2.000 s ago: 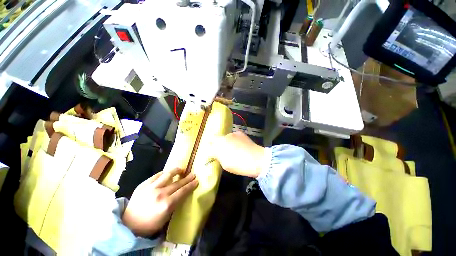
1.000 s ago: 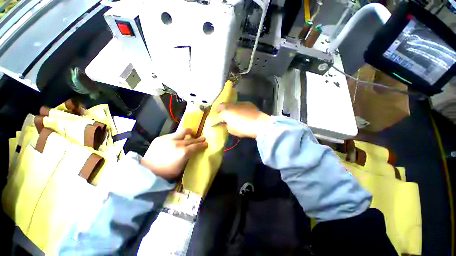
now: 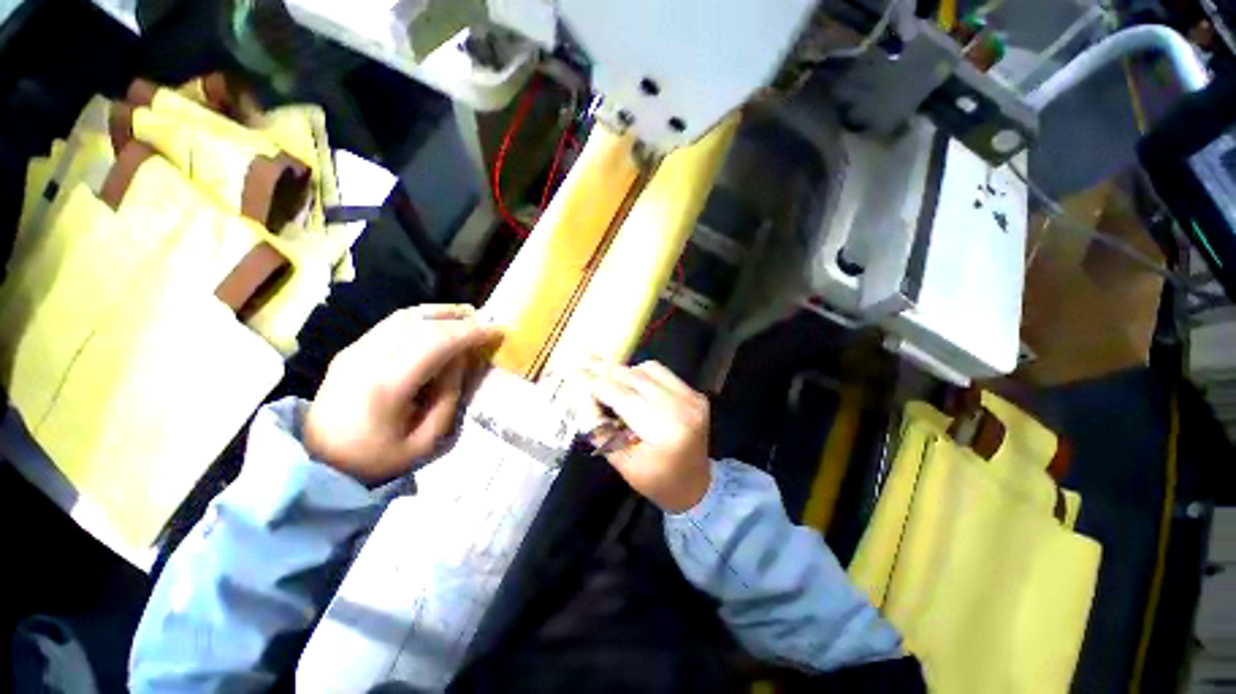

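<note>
A yellow foam cover (image 3: 664, 231) lies lengthwise on the long white sewing arm (image 3: 441, 556), its far end under the sewing head. An orange-yellow strip (image 3: 567, 278) with a narrow dark slot runs along its top. The near part of the white arm is uncovered. My left hand (image 3: 386, 393) has its fingertips pinched at the left of the cover's near end. My right hand (image 3: 657, 427) is at the right of that end, fingers bent, with a small dark metal tool (image 3: 610, 437) held under them. The needle area is hidden by the head.
The white sewing head (image 3: 685, 61) hangs over the arm's far end. Yellow covers with brown rolled ends are stacked at left (image 3: 149, 325) and right (image 3: 990, 542). A white machine bed (image 3: 962, 258) stands right, a dark screen (image 3: 1213, 170) at the right edge. A red cable loops left of the arm.
The cover has moved forward along the arm towards the head, baring more white arm. Both hands have gone from its top to its near end. The camera view has shifted.
</note>
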